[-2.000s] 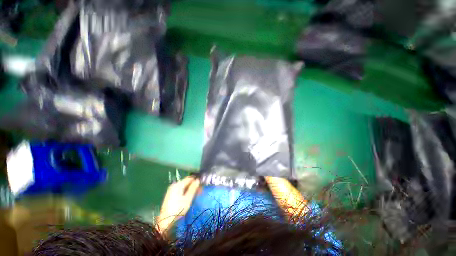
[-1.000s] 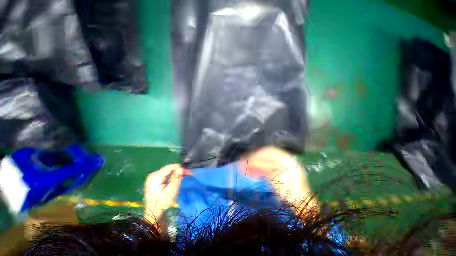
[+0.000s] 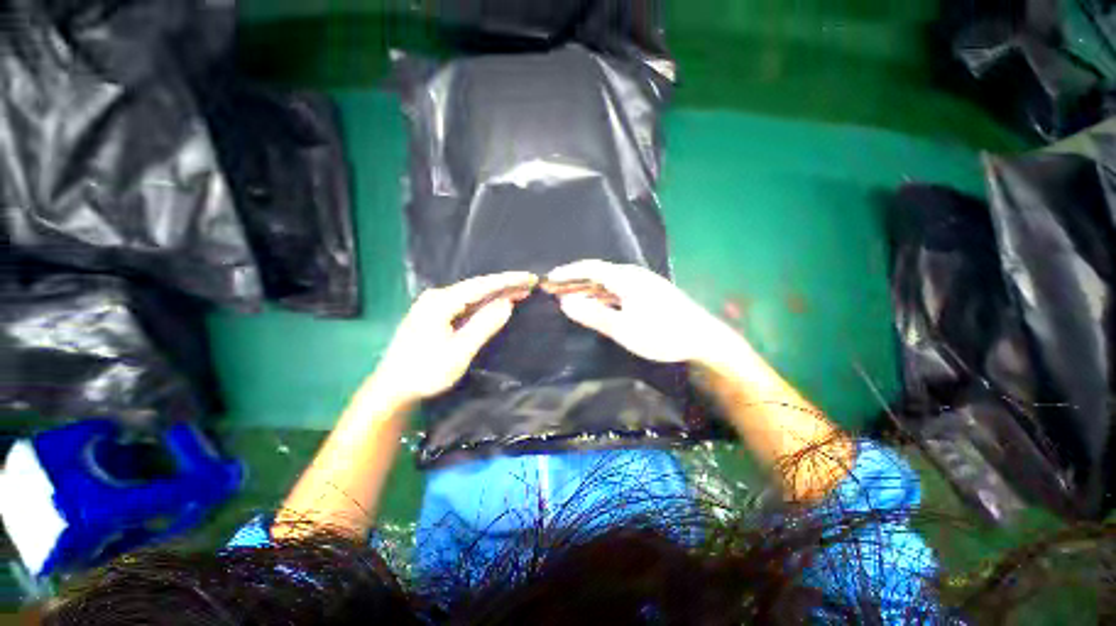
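A shiny black plastic bag [image 3: 539, 135] lies lengthwise on the green side table [image 3: 783, 232], with a bulky form under the film in its upper part. Its lower edge hangs over the table's near edge by the blue smock. My left hand [image 3: 453, 330] and my right hand [image 3: 630, 312] rest palm down across the bag's middle, fingertips nearly meeting. The thumbs stand off from the fingers. No film shows gripped; the undersides of both hands are hidden.
Crumpled black bags [image 3: 110, 159] are heaped at the left, more black bags [image 3: 1065, 306] at the right. A darker green conveyor belt [image 3: 808, 61] runs beyond the table. A blue-and-white container [image 3: 110, 483] is at lower left.
Both hands have let go of the bag's near edge and moved forward onto its middle. The bag's near part now lies flatter, and the forearms show.
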